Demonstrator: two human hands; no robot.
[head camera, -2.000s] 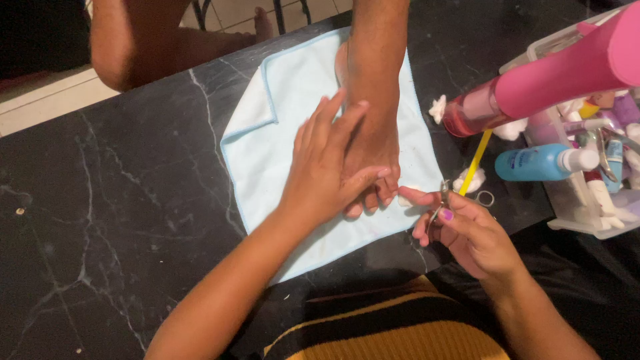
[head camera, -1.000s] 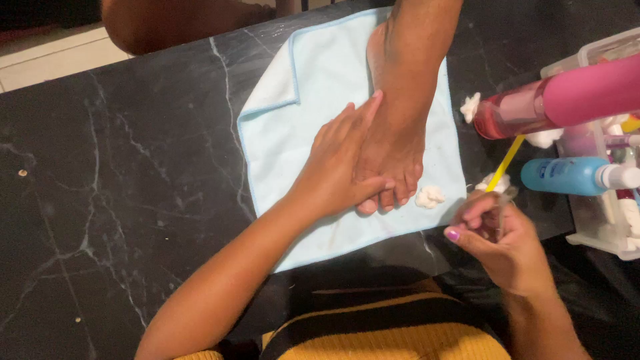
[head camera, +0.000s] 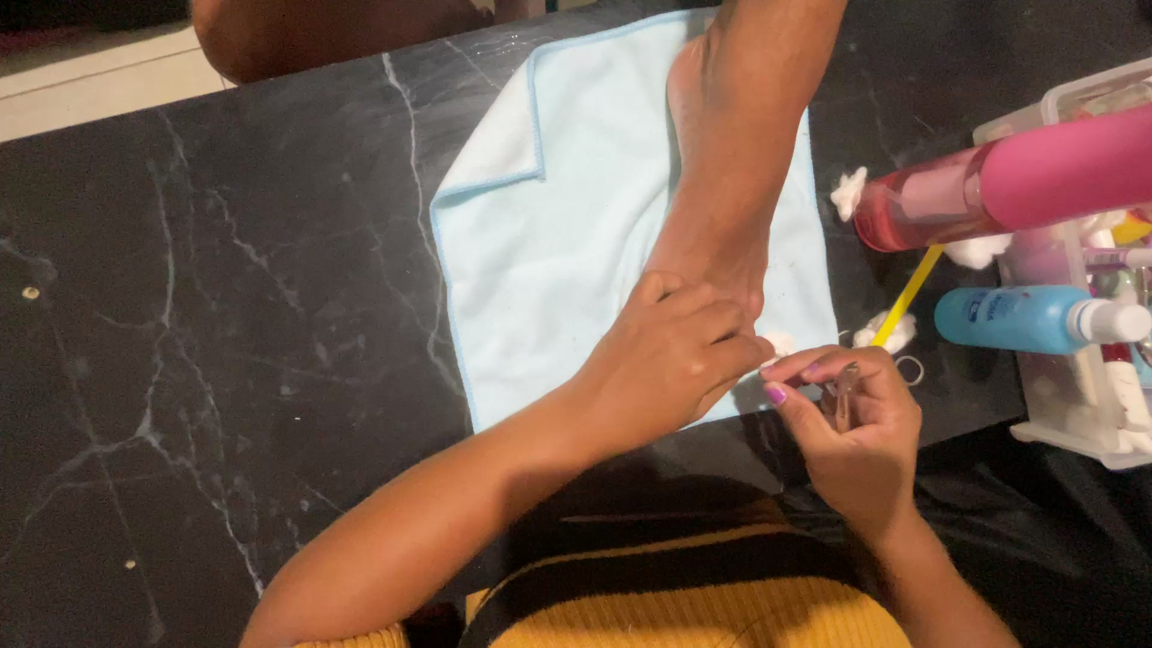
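Another person's bare foot (head camera: 715, 216) rests on a light blue cloth (head camera: 558, 261), with its toes toward me. My left hand (head camera: 679, 355) lies over the toes, fingers bent around them, so the toes are mostly hidden. Just right of it, my right hand (head camera: 850, 414) holds a small metal nipper (head camera: 843, 396) in its palm, with thumb and index finger brought together near the left fingertips. Whether anything tiny is between those fingertips cannot be told. A white cotton piece (head camera: 778, 345) sits on the cloth between the hands, partly covered.
On the right stand a pink bottle (head camera: 1008, 184), a blue bottle (head camera: 1017, 319) with a white cap and a clear plastic bin (head camera: 1062, 414) of supplies. A yellow stick (head camera: 909, 295) touches cotton (head camera: 886, 331). The black marble-patterned table (head camera: 225, 297) extends left. Another person's knee (head camera: 315, 36) is beyond it.
My left hand has moved from the top of the foot down over the toes. My right hand, away from the foot a second ago, has come in close to my left fingertips.
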